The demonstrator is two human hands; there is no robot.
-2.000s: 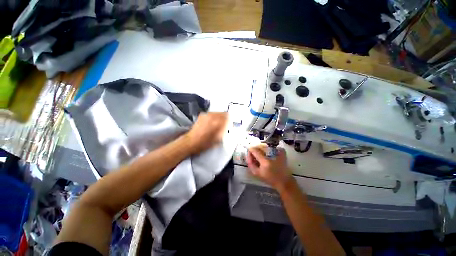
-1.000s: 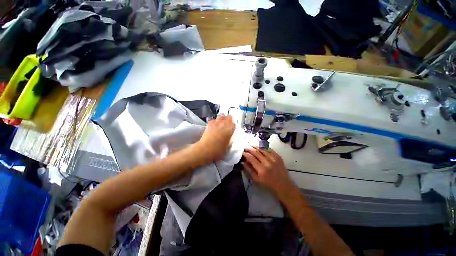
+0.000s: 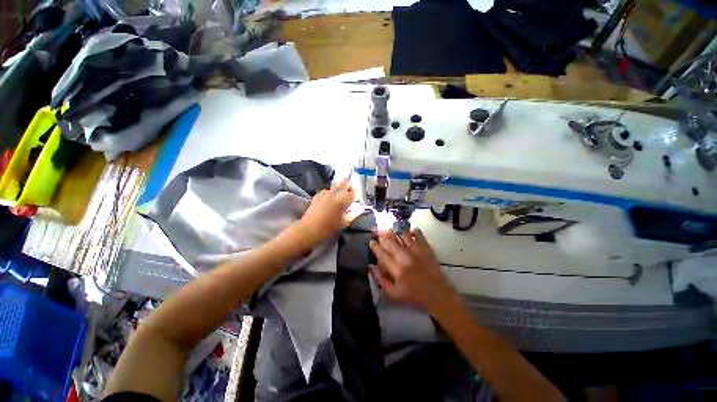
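Note:
A garment panel (image 3: 228,208), pale grey with dark edges, lies bunched on the white table left of the needle and hangs over the front edge. A dark band of cloth (image 3: 355,290) runs from the needle area down to the lap. My left hand (image 3: 329,210) presses on the cloth just left of the presser foot. My right hand (image 3: 405,265) holds the dark cloth's edge just in front of the presser foot (image 3: 399,220), fingertips close to it. The needle tip is hard to make out in the glare. The sewing machine (image 3: 503,157) is white with a blue stripe.
Dark looped scissors handles (image 3: 464,216) and an oval-framed object (image 3: 538,226) lie behind the needle. A heaped grey bundle (image 3: 118,94), yellow tray (image 3: 35,165) and blue strip (image 3: 169,149) are at left. A blue basket (image 3: 35,338) is below left. Black fabric (image 3: 448,39) lies beyond the machine.
The dark cloth now shows as a band up to the needle, where pale cloth lay. Both hands stay beside the presser foot; the right fingers have come together near it. The view has shifted.

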